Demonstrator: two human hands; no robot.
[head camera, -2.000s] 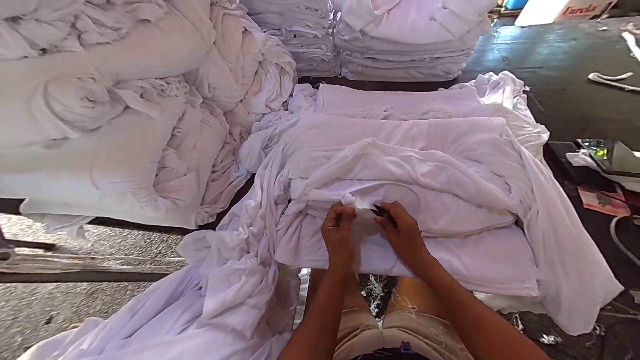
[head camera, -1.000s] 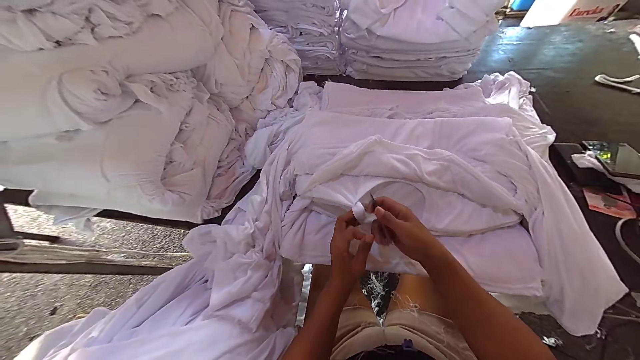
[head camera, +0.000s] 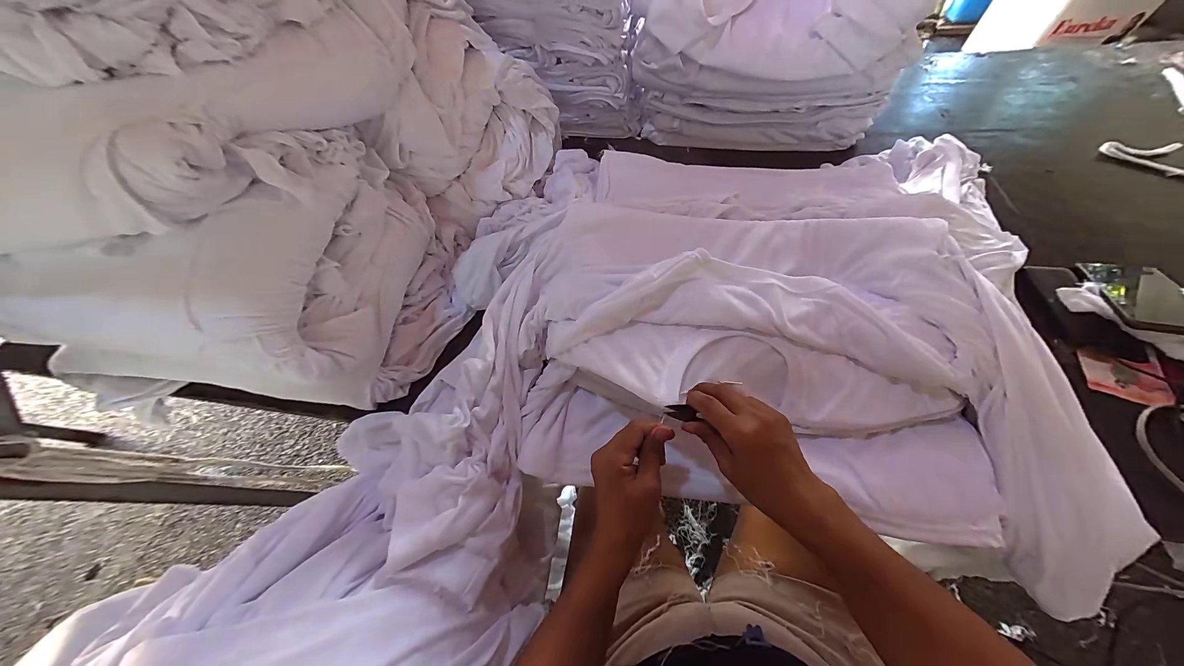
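Note:
White shirts (head camera: 758, 240) lie stacked in front of me, the top one with its round neckline (head camera: 735, 361) facing up. My right hand (head camera: 745, 439) grips a small dark cutting tool, perhaps thread snips (head camera: 683, 413), whose tip points left at the lower edge of the neckline. Just below and left of that tip, my left hand (head camera: 632, 458) pinches a thin white thread (head camera: 663, 421) between thumb and fingertips. Its other fingers are curled. Loose sleeves and cloth hang off both sides of the stack.
A big heap of white garments (head camera: 231, 240) fills the left side. Folded white piles (head camera: 768, 102) stand behind. On the dark table (head camera: 1064, 203) at right are a phone (head camera: 1156, 298), a reddish paper (head camera: 1121, 376) and a cable. Thread scraps (head camera: 694, 536) lie around my lap.
The dark tool's tip shows clearly at the neckline, whereas one second ago it was mostly hidden. My left hand has moved down a little from the collar; the shirt stack stays in place.

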